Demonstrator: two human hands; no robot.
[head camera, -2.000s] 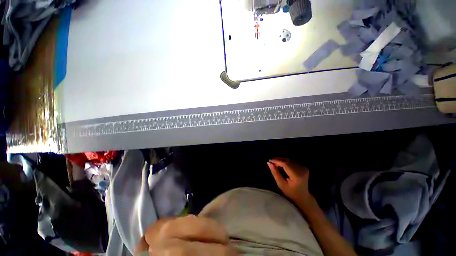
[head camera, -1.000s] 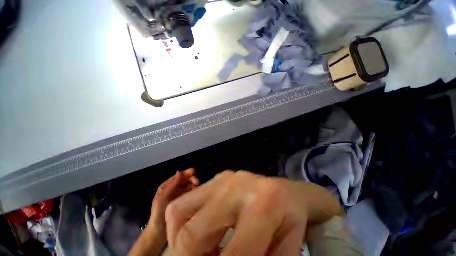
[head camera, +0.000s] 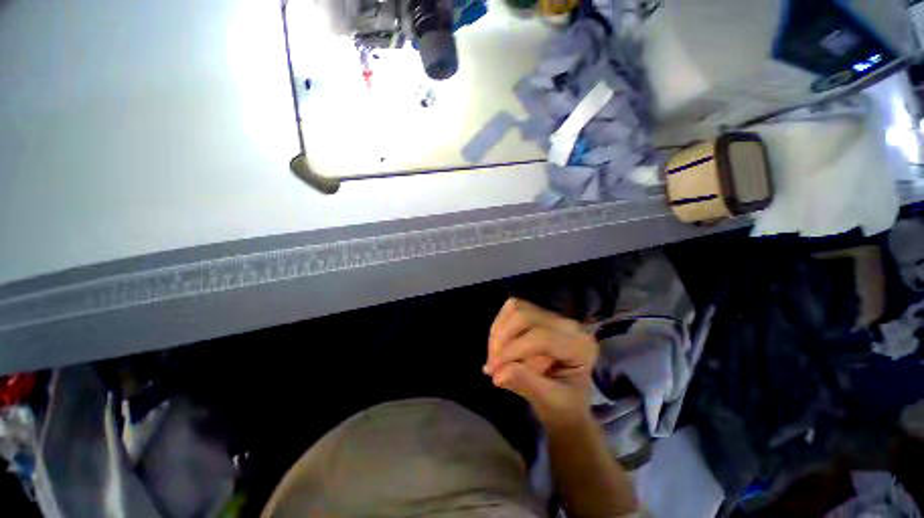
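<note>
My right hand (head camera: 542, 354) is in front of the table edge, above my lap. Its fingers are curled together and nothing shows in it. My left hand is out of the picture. The sewing machine's needle area (head camera: 380, 25) is at the top, cut off by the frame edge, over the pale machine bed (head camera: 456, 121). No cloth shows under it. A heap of blue-grey scraps (head camera: 608, 152) with a white slip (head camera: 583, 121) on top lies right of the needle area.
A tan box with a dark rim (head camera: 717, 179) stands at the table's right front. White cloth (head camera: 831, 172) lies beyond it, below a dark lit display (head camera: 836, 46). A ruler (head camera: 355, 251) runs along the grey edge. Grey cloth (head camera: 659, 354) hangs below, with more at lower left.
My left hand has left the picture. My right hand, large and close to the camera a second ago, is now farther away near the table edge. The view has turned; the scraps look unmoved.
</note>
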